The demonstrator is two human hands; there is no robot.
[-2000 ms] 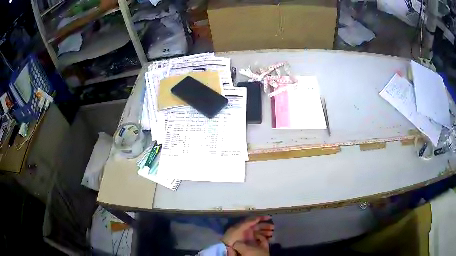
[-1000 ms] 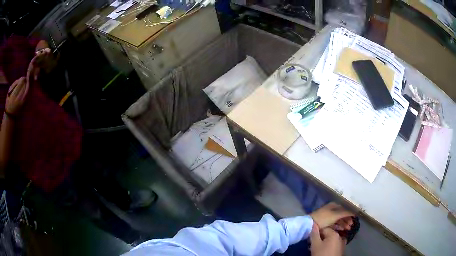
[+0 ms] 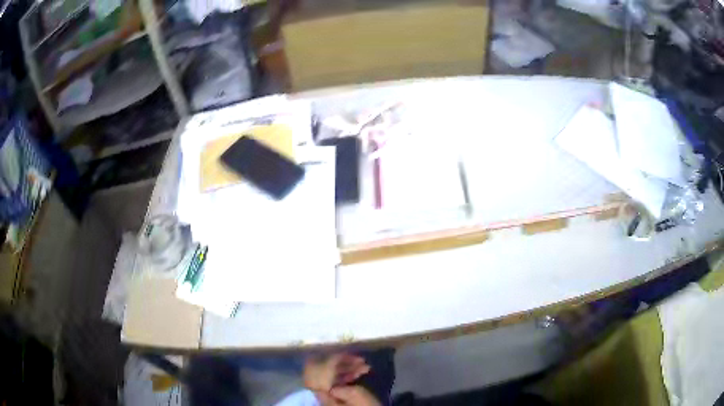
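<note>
My left hand [image 3: 332, 369] and my right hand [image 3: 354, 395] are together at the bottom edge of the head view, below the table's near edge. They are small, blurred and partly cut off. I see no object in them, and their finger shape is unclear. On the white table [image 3: 413, 289], a black smartphone [image 3: 262, 166] lies on a tan card [image 3: 213, 158] over white papers [image 3: 266, 254]. A dark flat object [image 3: 348, 170] lies beside them. Pale pink strips [image 3: 385, 133] lie above a white-and-pink pad [image 3: 421, 182], with a thin dark pen [image 3: 465, 186] at its right.
A clear tape roll [image 3: 163, 242] and a green-and-white item [image 3: 194, 270] are at the table's left. White sheets [image 3: 647, 131] and clear plastic items [image 3: 679, 210] are at the right end. A grey bin [image 3: 79, 262] stands left; mustard cloth [image 3: 615, 365] is lower right. A carton [image 3: 385, 44] stands behind.
The view swung left to the bin and a person in red, then back to the table. My hands stay together, now lower and further left in view than two seconds ago.
</note>
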